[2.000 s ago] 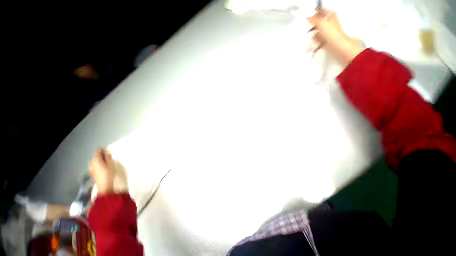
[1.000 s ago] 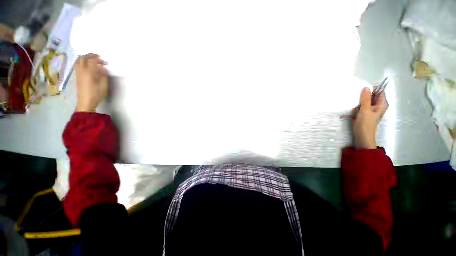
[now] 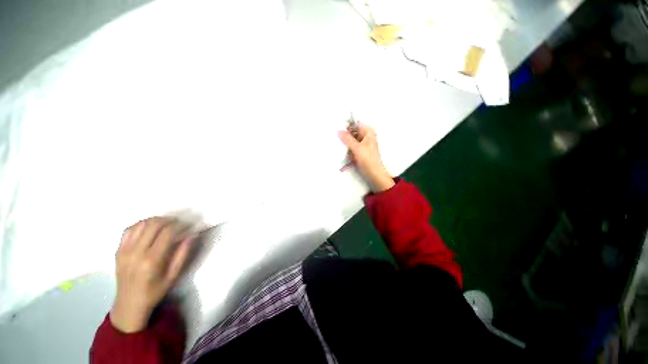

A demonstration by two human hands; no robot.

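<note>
A large overexposed white garment lies spread in front of me; its folds and most edges are washed out. My right hand is at the garment's right side, closed on small metallic thread snips whose tips point away from me. My left hand is at the garment's near left part, palm down with bent fingers, slightly blurred. Whether its fingers pinch the cloth cannot be made out.
White pieces with tan tags lie at the table's far right. The grey table ends in a slanting edge, with dark green floor beyond. A small yellow-green mark is on the table at lower left. A round pale object is low right.
The view has turned towards the right, so the basket and tape measure are out of sight and more floor shows. My hands are closer together; the right still holds the snips.
</note>
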